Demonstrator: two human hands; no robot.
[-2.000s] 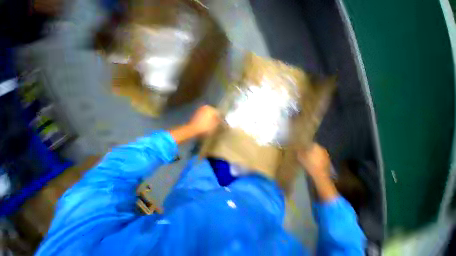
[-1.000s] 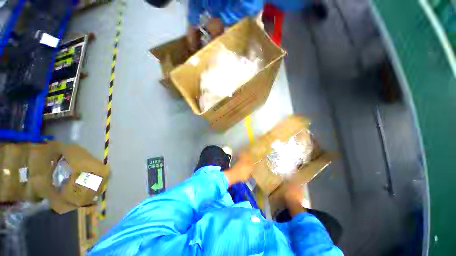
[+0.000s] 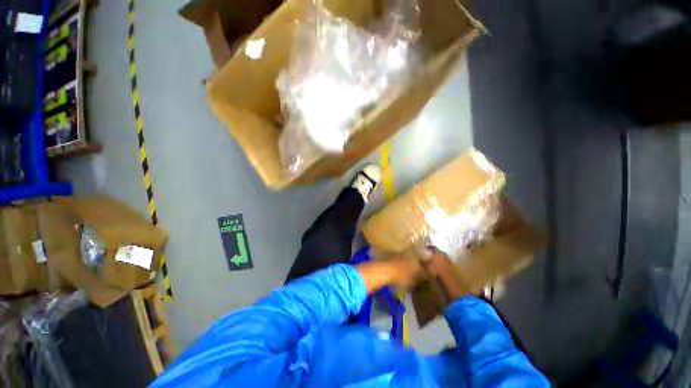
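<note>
An open brown carton [image 3: 436,195] with raised flaps stands close in front of me, right of centre, with shiny clear poly bags [image 3: 464,227] inside. My left hand [image 3: 401,271] and my right hand [image 3: 443,273] are close together at its near edge. Both are blurred, and I cannot tell what the fingers hold. A larger open carton [image 3: 246,144], full of loose clear plastic bags [image 3: 326,91], stands beyond it.
A blue stool [image 3: 388,307] shows below the near carton. More cartons [image 3: 106,258] lie at the left. A blue rack [image 3: 34,151] and a pallet load [image 3: 64,83] stand at the far left. Yellow-black tape [image 3: 140,129] marks the floor. A dark, ribbed surface [image 3: 561,189] is at the right.
The larger carton now appears nearer and bigger. My hands have come together at the small carton's near edge. The co-worker's hands and the green belt are out of view.
</note>
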